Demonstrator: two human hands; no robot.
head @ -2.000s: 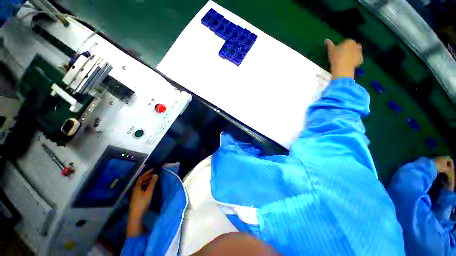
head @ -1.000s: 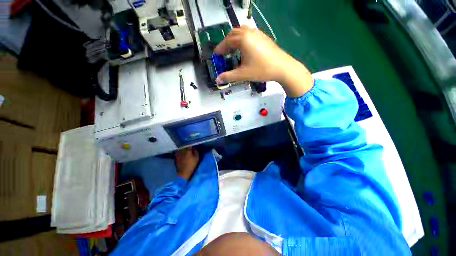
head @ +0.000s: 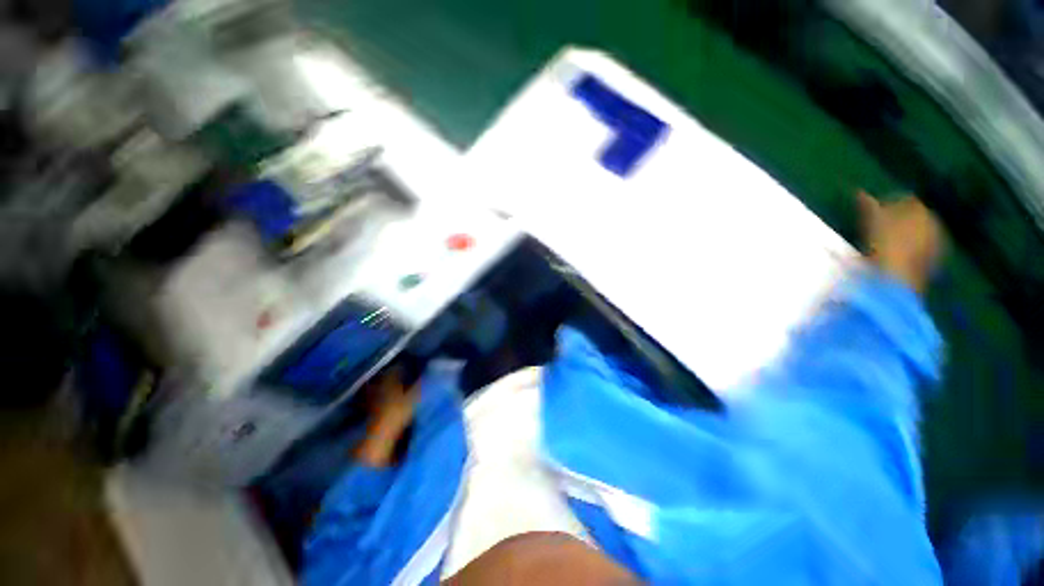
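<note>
The view is strongly blurred. My right hand is stretched out at the right, over the green conveyor belt just past the white tray's edge; whether it holds anything cannot be told. My left hand hangs low in front of the machine, blurred, its fingers unclear. The white tray bears a block of blue housings near its far end. A blue housing shows in the fixture of the benchtop machine.
The control screen and a red button are on the machine's front. A pale tray stack is at the lower left. Another person's blue sleeve shows at the lower right corner.
My right hand has moved from the machine's right fixture out to the belt beyond the tray. The view has turned right. A blue housing now shows in the fixture without my hand there.
</note>
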